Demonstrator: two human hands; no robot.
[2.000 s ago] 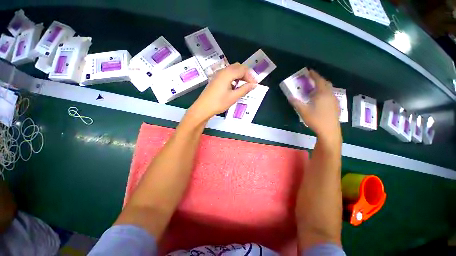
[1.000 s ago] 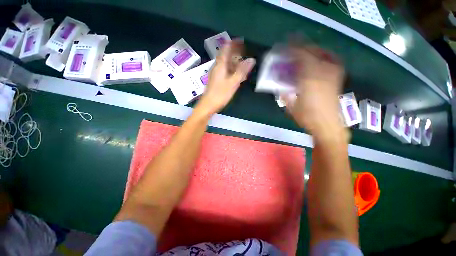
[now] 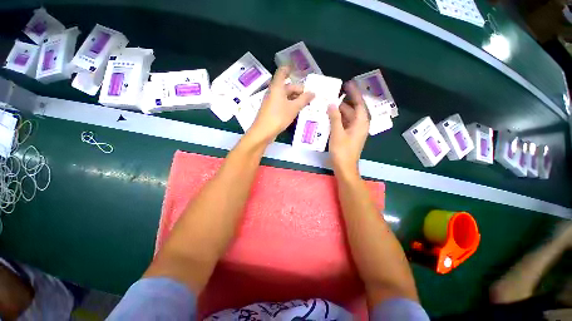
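Observation:
A white retail box (image 3: 310, 131) with a purple picture stands before me on the dark green belt, its white top flap (image 3: 323, 86) open. My left hand (image 3: 282, 105) is at the box's upper left, thumb against its edge, fingers apart with nothing seen between them. My right hand (image 3: 350, 125) is at its upper right, thumb on the box edge near a thin white flap edge; its fingers partly hide the grip. A box (image 3: 298, 59) lies behind my left hand, and another (image 3: 376, 94) lies behind my right.
More boxes (image 3: 125, 78) line the belt to the left, and several (image 3: 426, 141) stand to the right. A metal rail (image 3: 207, 135) edges the belt. Nearer are a pink-red mat (image 3: 282, 213), an orange tape dispenser (image 3: 461, 241) and tangled pale loops (image 3: 22, 175). Another person's arm (image 3: 533, 266) shows at right.
My right hand has moved left and down from its blurred position to the upright box near my left hand. Boxes on the left have shifted right. Another person's arm has appeared at lower right.

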